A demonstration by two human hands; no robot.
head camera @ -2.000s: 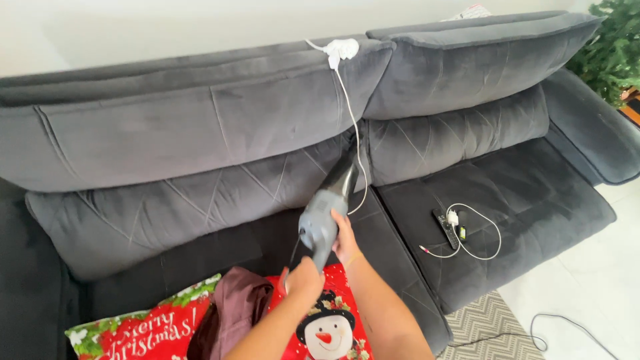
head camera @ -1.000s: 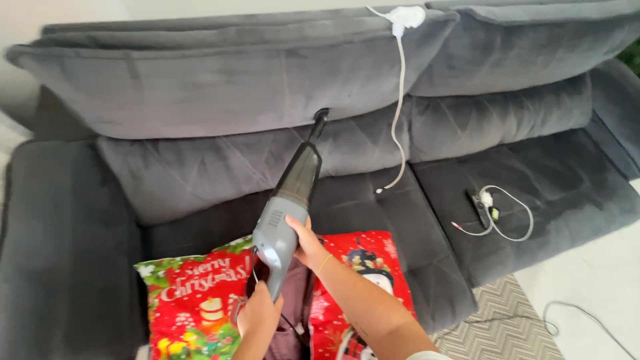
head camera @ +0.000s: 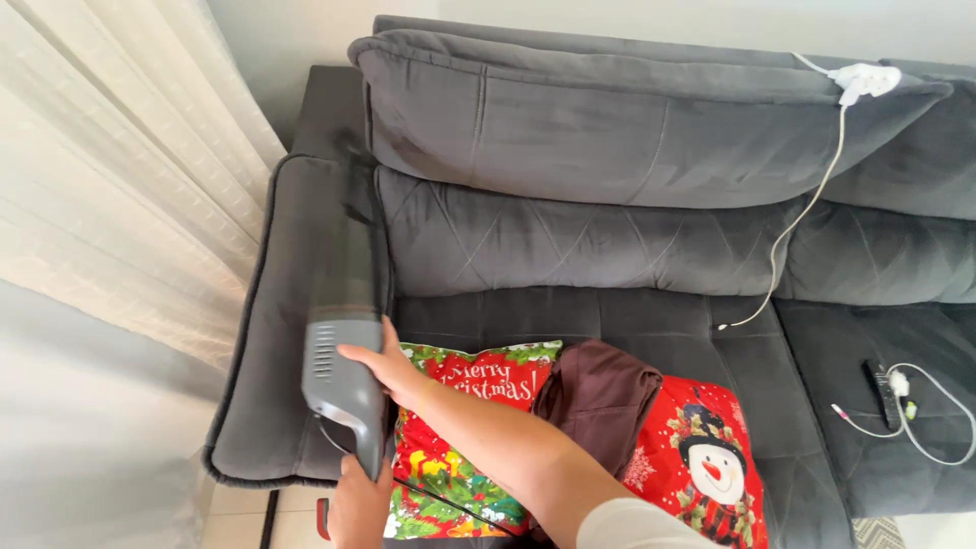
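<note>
A grey handheld vacuum cleaner (head camera: 343, 358) points away from me over the sofa's left armrest (head camera: 286, 343). My left hand (head camera: 358, 496) is closed around the lower end of its handle. My right hand (head camera: 385, 362) grips the body from the right side, near the vents. The dark, blurred front of the vacuum reaches toward the corner between the armrest and the grey backrest cushion (head camera: 564, 130). Just right of the hands lie a red Christmas cushion (head camera: 488, 389), a folded maroon cloth (head camera: 595, 404) and a snowman cushion (head camera: 713, 457).
Pale curtains (head camera: 130, 175) hang beside the armrest. A white plug adapter (head camera: 865, 80) rests on the backrest, its white cable (head camera: 785, 236) trailing to the seat. A black power strip (head camera: 883, 393) with a looped white cable lies on the right seat. A black cord runs across the left cushion.
Both hands and the vacuum have moved left, from the middle backrest to the left armrest. The view has swung left, bringing the curtains in.
</note>
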